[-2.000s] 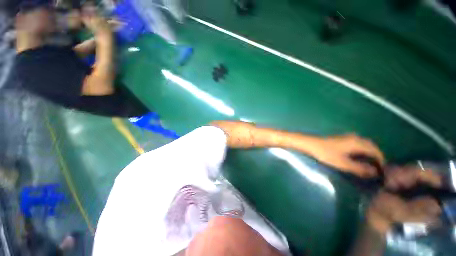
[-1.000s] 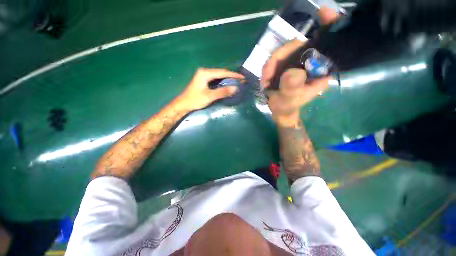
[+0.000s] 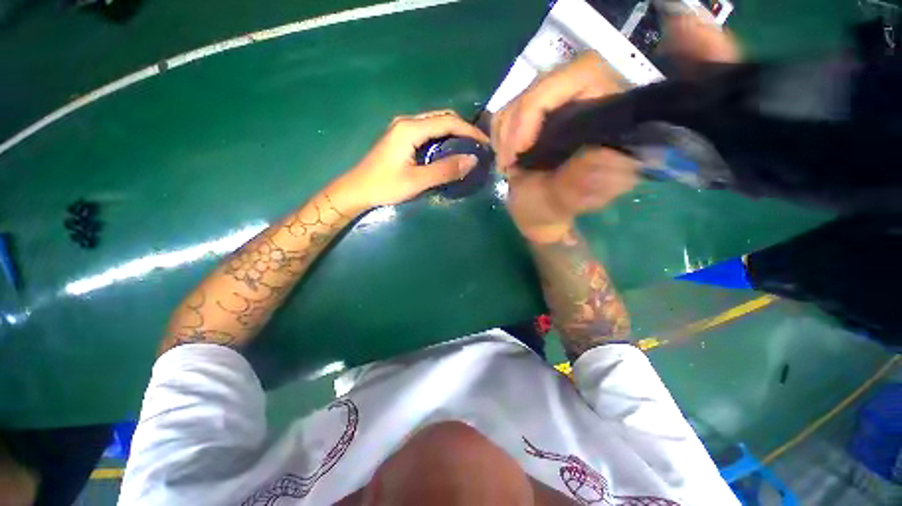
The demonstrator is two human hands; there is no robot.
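Note:
My left hand (image 3: 420, 163) holds a round black unit (image 3: 469, 176) on the green bench, thumb over its top and fingers around its far side. My right hand (image 3: 559, 143) is wrapped around the black electric screwdriver (image 3: 603, 121), just right of the unit. The tool lies slanted, its thick body reaching to the right, with a blurred blue-and-white badge. Its tip and any screw are hidden by my fingers. The white screw feeder (image 3: 554, 44) stands behind my right hand.
A cluster of small black parts (image 3: 84, 223) lies on the bench (image 3: 198, 168) at the left. A slim blue object (image 3: 9, 262) is at the far left edge. Another person's blurred hand (image 3: 697, 40) is beyond the tool. Blue stools and yellow floor lines show at lower right.
The view has swung and steadied. My right hand, earlier with fingers spread near the tool, is now closed around it beside the unit. My left hand still holds the unit.

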